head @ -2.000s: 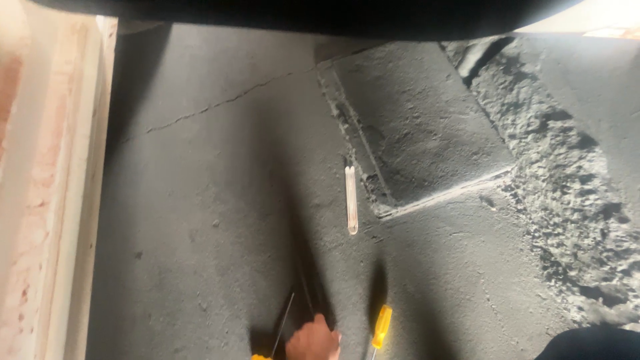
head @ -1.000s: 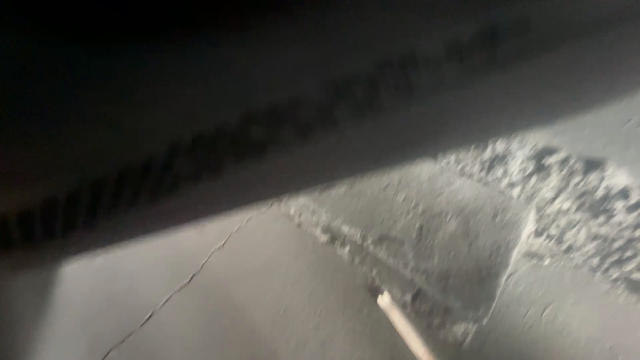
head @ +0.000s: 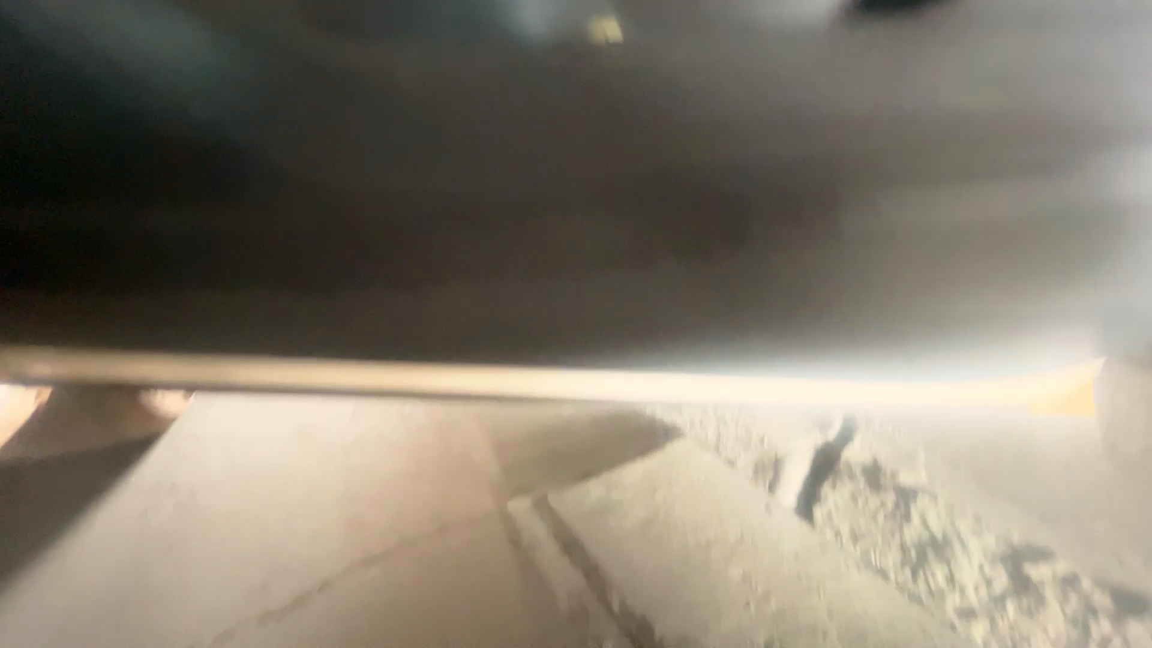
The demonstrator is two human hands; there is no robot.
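Neither my left hand nor my right hand shows in the head view now. A large dark, blurred surface [head: 540, 198] fills the upper half, very near the camera, and its kind cannot be told. Along its lower side runs a pale edge [head: 540, 378]. Beneath that lies a cracked concrete floor [head: 315, 504], with a straight-edged slab section [head: 720, 531] right of the middle. The screwdriver with the yellow handle and the pale stick are not visible at this moment.
Rough broken rubble [head: 936, 540] runs diagonally along the lower right. A pale piece with a dark gap beside it lies at the rubble's upper end. Dark shadow [head: 72, 504] covers the floor at the left.
The view has swung strongly, and the dark surface covers much more of it. A hand and the yellow-handled screwdriver, visible two seconds ago, are out of view, as is the pale stick.
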